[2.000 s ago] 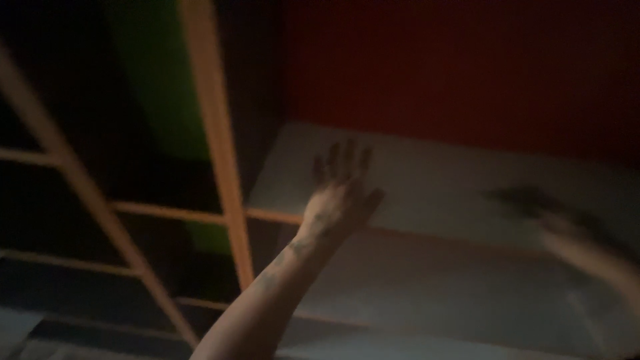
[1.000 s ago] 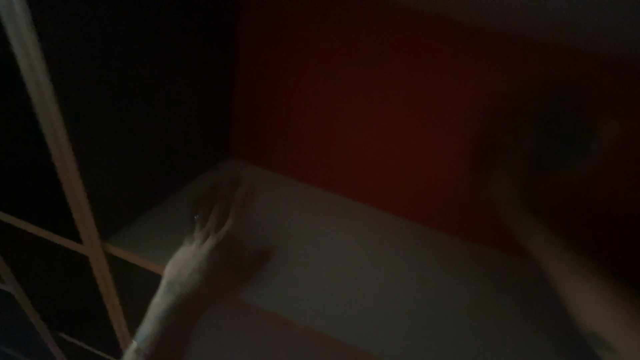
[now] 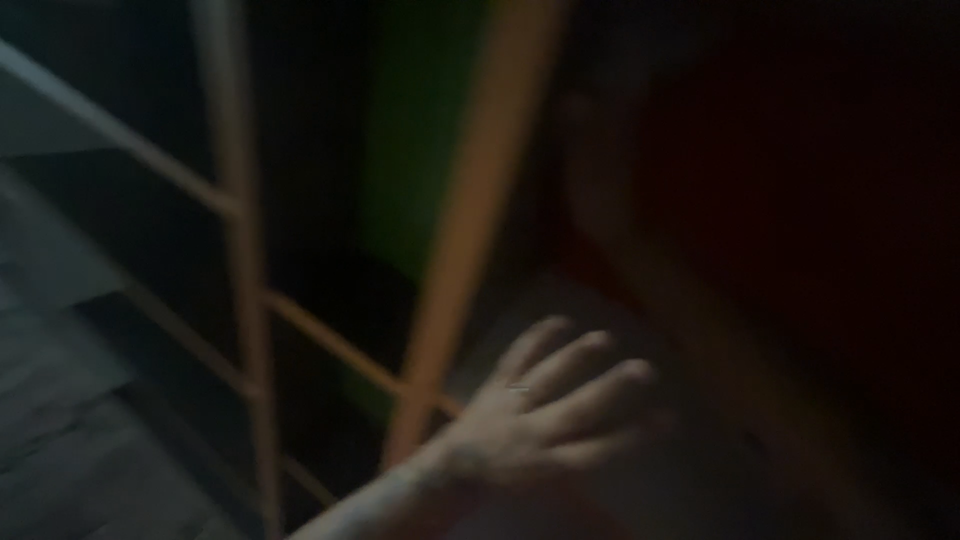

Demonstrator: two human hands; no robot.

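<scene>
The head view is dark and blurred. My left hand [image 3: 551, 409], with a ring on one finger, lies with its fingers apart over a pale shelf board [image 3: 667, 480] and holds nothing. My right arm shows only as a faint blur rising from the lower right, and my right hand [image 3: 600, 165] is a dim shape in front of the red back panel [image 3: 795, 180]. Whether it holds something cannot be made out. Left of my left hand stands an upright wooden edge [image 3: 472, 202] of the shelving unit.
More compartments lie to the left, divided by a second upright [image 3: 244, 247] and thin shelf edges [image 3: 330, 337]. One has a green back panel [image 3: 416, 142]. A grey, uneven surface [image 3: 60, 442] shows at the lower left.
The view has swung left since one second ago. My right hand, with a blurred dark thing at it then, has moved left across the red panel, closer to my left hand.
</scene>
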